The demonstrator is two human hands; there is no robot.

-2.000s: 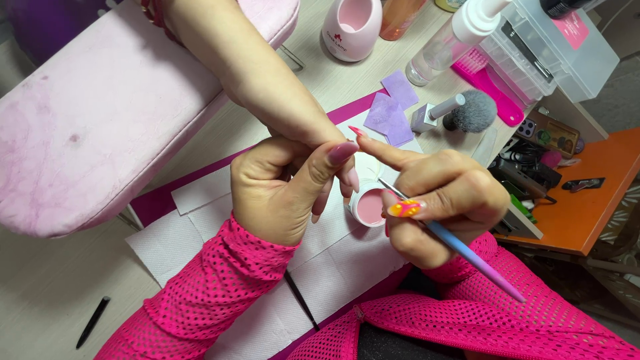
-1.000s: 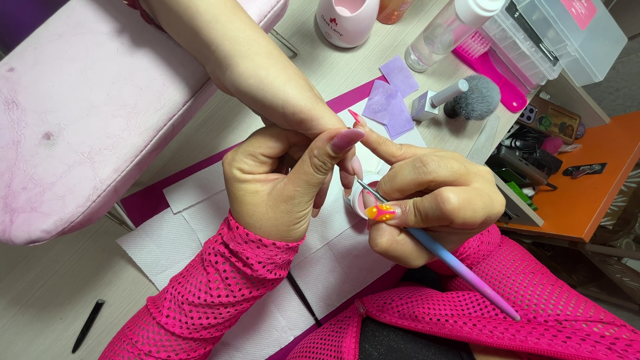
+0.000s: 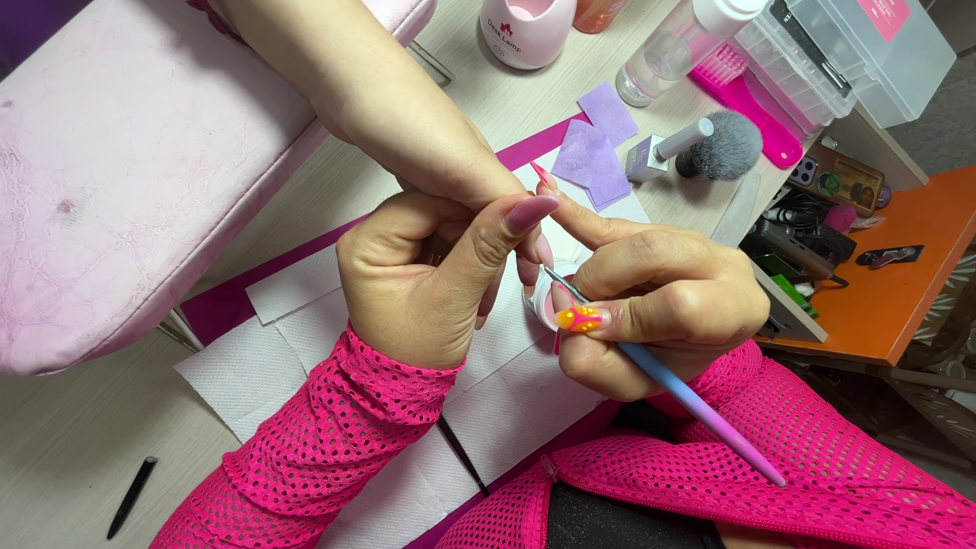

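Observation:
My left hand (image 3: 427,282) grips the fingers of another person's hand (image 3: 457,164), my thumb lying across them. Between the fingertips of my right hand (image 3: 663,297) is a nail brush (image 3: 701,412) with a blue-to-purple handle; its tip touches or nearly touches one of the person's nails (image 3: 543,250). My right index finger reaches toward my left thumb. Partly behind the brush and my right hand stands a jar of pink gel (image 3: 543,301). White paper towels (image 3: 488,396) lie under the hands.
A pink cushioned armrest (image 3: 137,175) fills the upper left. Beyond my hands are a pink desk lamp (image 3: 526,30), purple wipes (image 3: 595,160), a polish bottle (image 3: 648,158), a fluffy brush (image 3: 724,145), a clear pump bottle (image 3: 663,57) and plastic boxes (image 3: 801,69). An open drawer (image 3: 808,221) holds clutter.
The brush in my right hand has moved from beside the jar's rim up to the person's nail. My left hand keeps its hold on the person's fingers.

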